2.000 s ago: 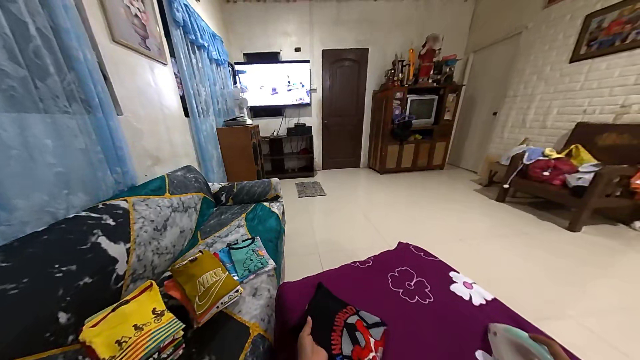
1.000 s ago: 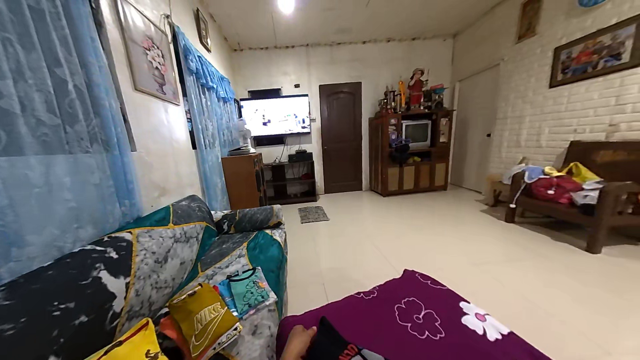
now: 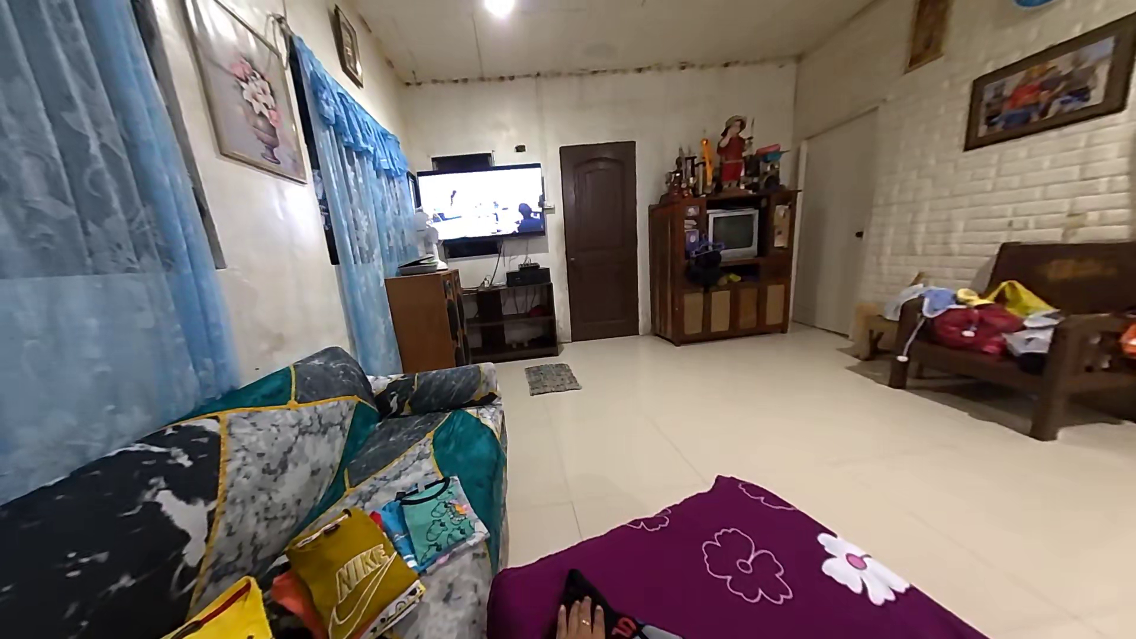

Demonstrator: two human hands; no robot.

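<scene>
My left hand (image 3: pixel 581 619) rests palm down on a black garment with red print (image 3: pixel 621 621) at the bottom edge, its fingers pointing away from me. The garment lies on a purple flowered cloth (image 3: pixel 666 550) that covers a raised surface. Only part of the garment is in view. My right hand is out of the picture. On the sofa to the left lie a folded olive Nike shirt (image 3: pixel 351 568), a teal printed garment (image 3: pixel 437 519) and a yellow garment (image 3: pixel 232 612), cut off by the lower edge.
A patterned sofa (image 3: pixel 293 435) runs along the left, beside blue curtains (image 3: pixel 89 222). Pale floor tiles (image 3: pixel 674 426) lead to a small mat (image 3: pixel 552 379), a wooden cabinet (image 3: pixel 670 275) and a brown door (image 3: pixel 600 240). A wooden armchair (image 3: pixel 1052 373) holds a heap of clothes (image 3: pixel 976 328).
The view has tilted up, so less of the black garment shows. The white item seen at the lower right two seconds ago is out of view. My left hand remains at the garment.
</scene>
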